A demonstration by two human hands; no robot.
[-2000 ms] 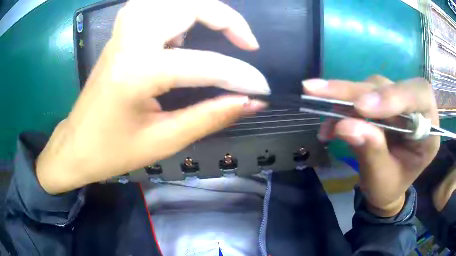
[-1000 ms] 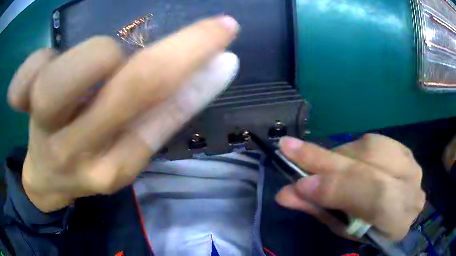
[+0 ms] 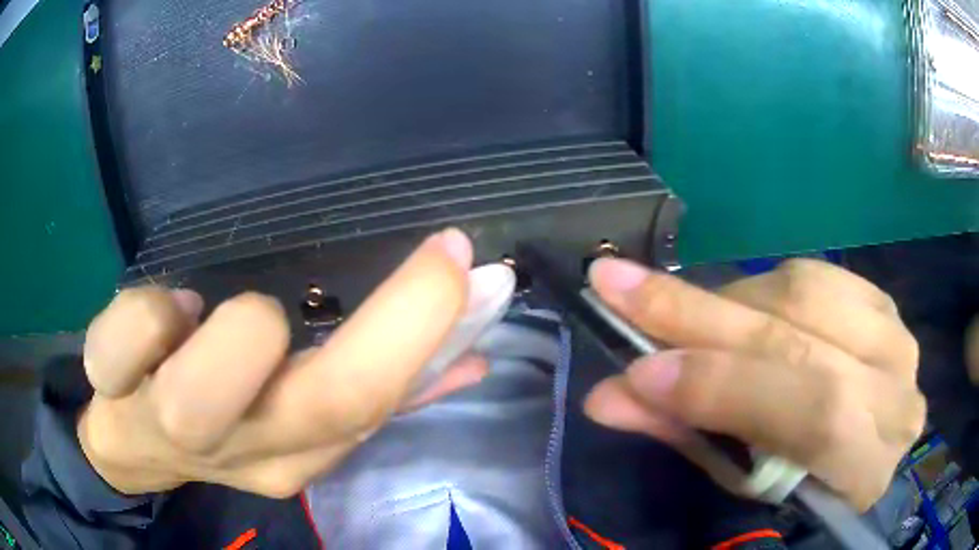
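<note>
My right hand is shut on dark-tipped tweezers, with a whitish band at the rear. The tips reach a seat in the front fixture bar, beside a tiny copper coil. My left hand is in front of the bar; its index finger, in a whitish finger cot, points at the same seat. Whether it touches or holds a coil I cannot tell. Other copper coils show at the left seat and the right seat. My left hand hides the seats between.
A black tray holds a copper coil pile at its upper left. Stacked fixture bars lie behind the front bar. A clear box with coppery contents is at the upper right on the green bench top.
Since two seconds ago my hands parted and the tweezers came down to the bar. Over the last second my left fingertips lowered to the seat beside the tweezer tips.
</note>
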